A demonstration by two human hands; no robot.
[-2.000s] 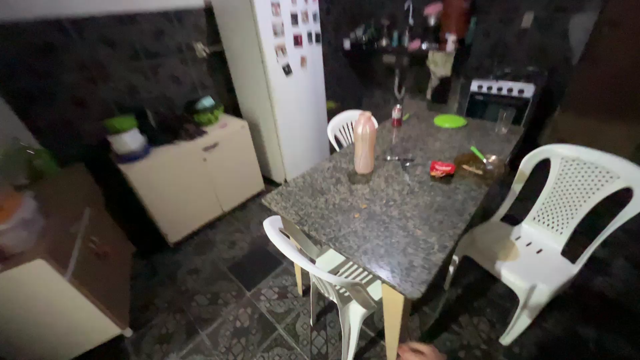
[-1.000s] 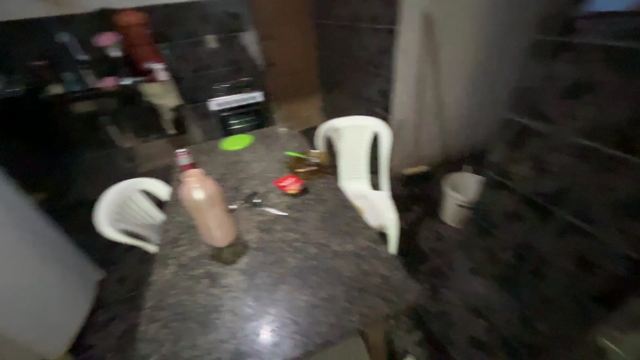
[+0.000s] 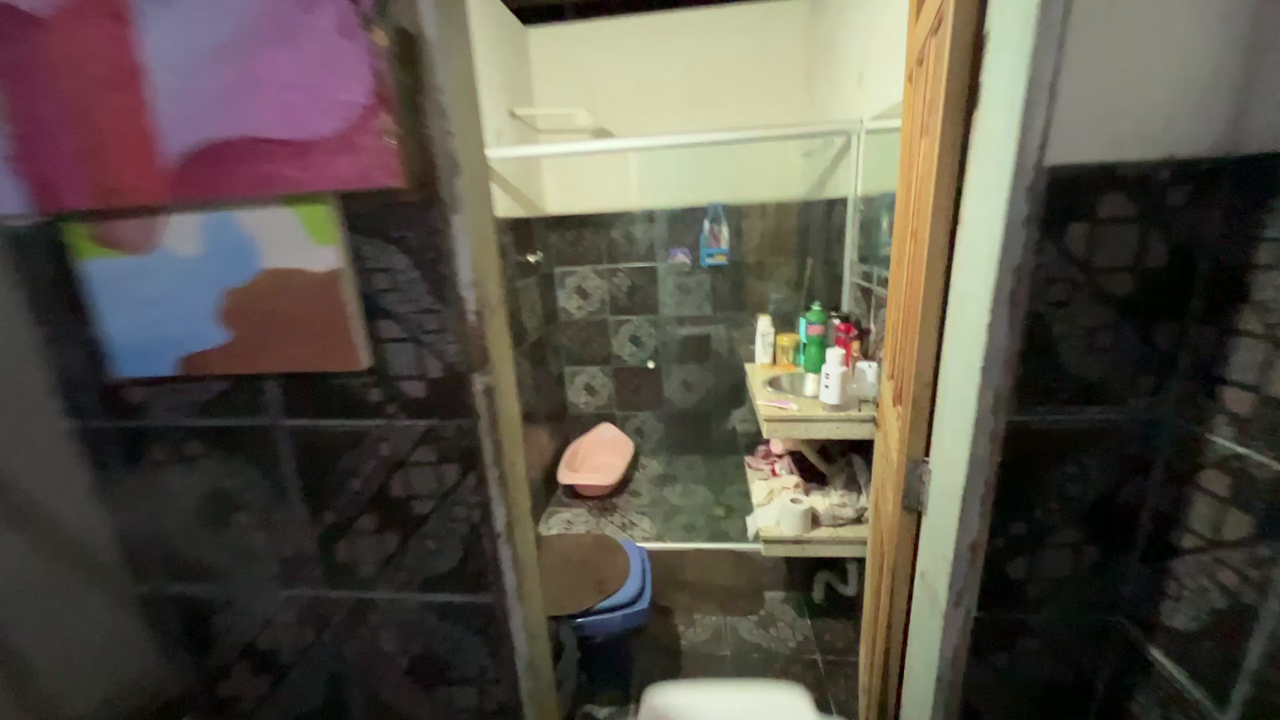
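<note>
Neither my left hand nor my right hand shows in the head view. An open doorway with a wooden door (image 3: 905, 360) folded to its right gives onto a bathroom. Inside at the right, a stone washbasin counter (image 3: 820, 425) bears several bottles, among them a green bottle (image 3: 814, 338) and a white bottle (image 3: 832, 378). A toilet paper roll (image 3: 796, 515) and crumpled cloths (image 3: 842, 495) lie on the shelf below. A pink plastic tub (image 3: 597, 460) is tilted against the wall beyond the glass. A blue toilet or bin with a brown lid (image 3: 585, 575) stands at the left; which one is unclear.
The left door frame (image 3: 490, 380) and the right door frame (image 3: 965, 380) bound the opening. Two colourful painted panels hang on the left wall, the lower one (image 3: 220, 290) blue and brown. A white rounded object (image 3: 728, 700), cut off below, stands before the doorway. A shower rail (image 3: 680, 138) crosses behind.
The view has swung from the kitchen table and white plastic chairs to the bathroom doorway. A part of a hand at the lower edge two seconds ago is out of view now.
</note>
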